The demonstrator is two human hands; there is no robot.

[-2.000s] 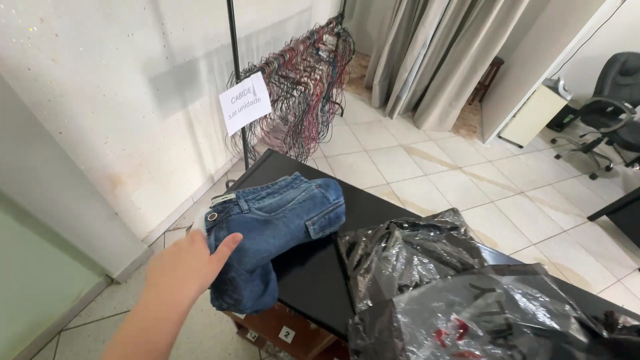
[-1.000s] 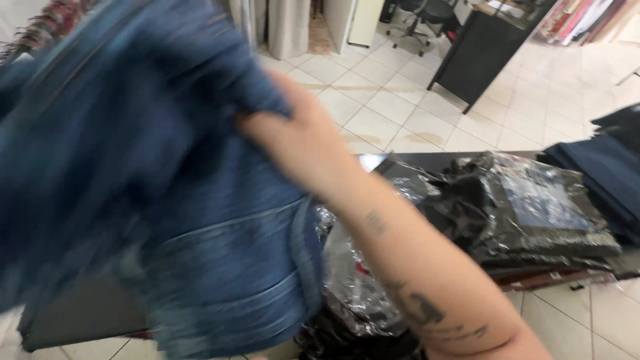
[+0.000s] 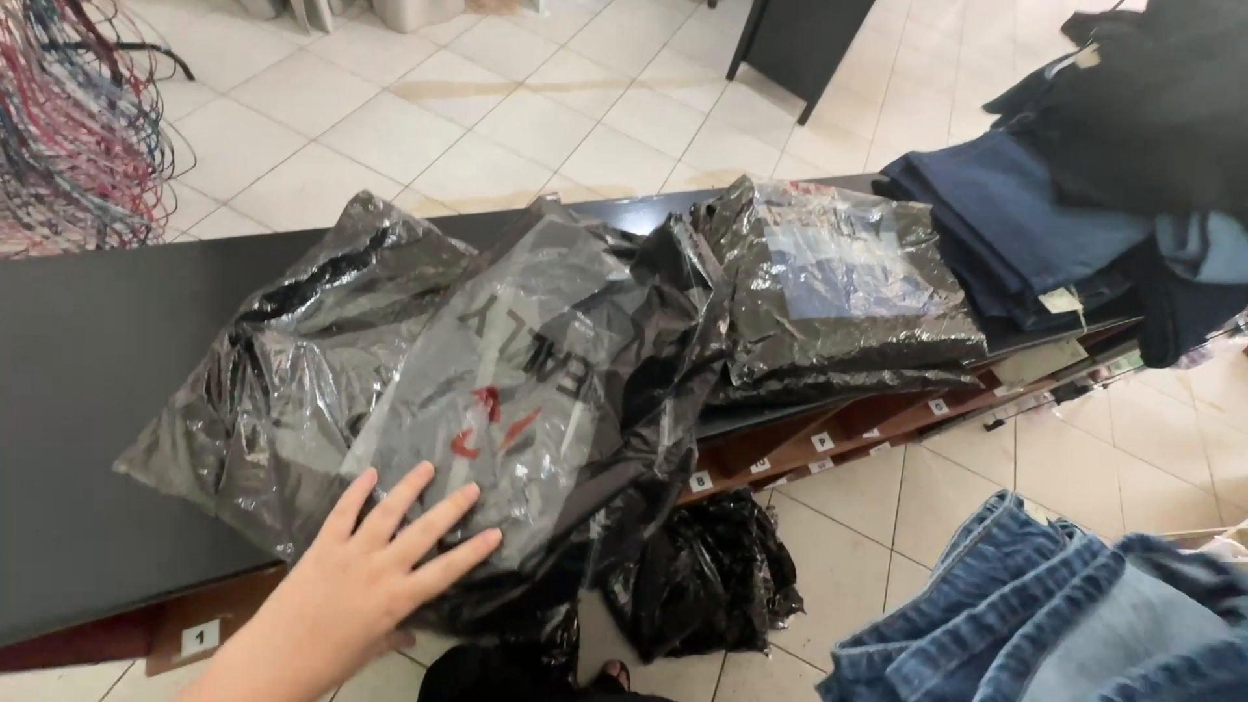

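My left hand (image 3: 375, 575), fingers spread, lies at the near edge of a clear and black plastic bag (image 3: 546, 341) with printed lettering and red marks. A second shiny dark plastic bag (image 3: 292, 409) lies to its left, partly under it. Blue denim jeans (image 3: 1033, 624) show at the lower right, in front of the table's near side and cut off by the frame. My right hand is out of view, so its hold on the jeans cannot be seen.
The bags rest on a long black tabletop (image 3: 88, 390) above numbered wooden cubbies. A packaged garment (image 3: 838, 273) and folded dark jeans (image 3: 1024, 214) sit farther right. Black plastic (image 3: 721, 575) lies on the floor below. Hangers (image 3: 78, 136) hang at the upper left.
Two seconds ago my left hand was at the jeans over the table's left end; one second ago my right hand held them up. Now they are at the lower right. The view has swung right.
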